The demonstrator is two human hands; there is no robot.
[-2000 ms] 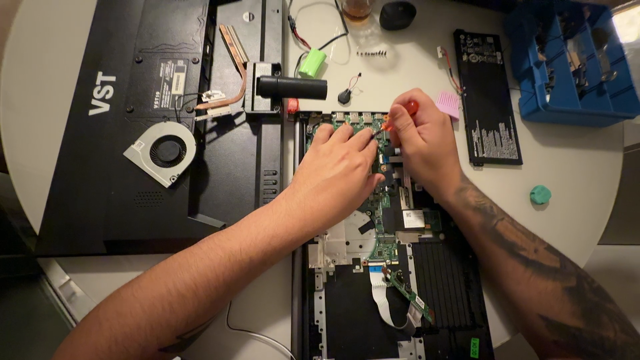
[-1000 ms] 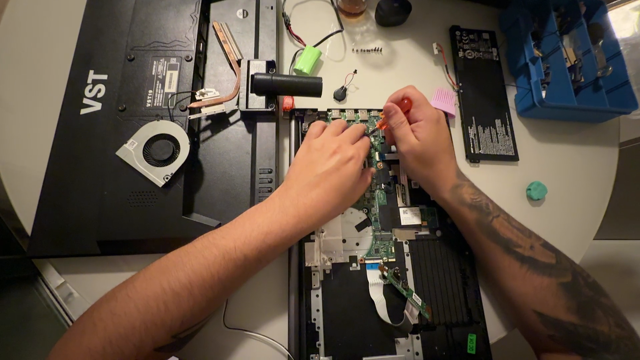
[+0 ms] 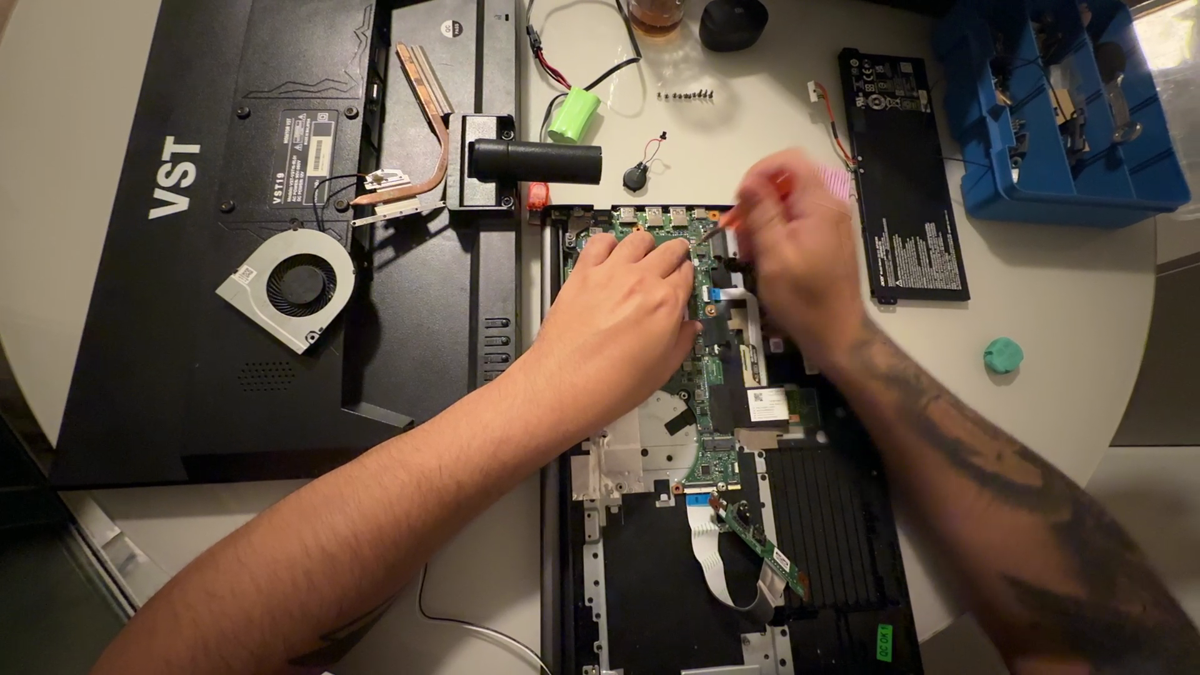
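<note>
An opened laptop base (image 3: pixel 694 562) lies in the middle with its green motherboard (image 3: pixel 710 464) exposed. My left hand (image 3: pixel 628 314) rests palm down over the board's upper part, its fingertips just below the metal ports; what lies beneath it is hidden. My right hand (image 3: pixel 797 253), blurred, is shut on an orange-handled screwdriver (image 3: pixel 727 223), whose shaft points down-left at the board beside my left fingertips. Whether its tip touches cannot be told. A white ribbon cable (image 3: pixel 710 553) and a small green circuit board (image 3: pixel 764 548) lie below the motherboard.
A black VST monitor (image 3: pixel 309 412) lies at left, bearing a fan (image 3: pixel 300 286) and a copper heatsink (image 3: pixel 427 112). Behind the laptop are a row of screws (image 3: pixel 685 96), a coin cell (image 3: pixel 636 177) and a green battery pack (image 3: pixel 574 116). A laptop battery (image 3: pixel 905 178) and a blue organizer box (image 3: pixel 1059 178) stand right.
My right hand has tilted and risen slightly with the screwdriver, and it is blurred now. My left hand has stayed over the board with its fingers in nearly the same place.
</note>
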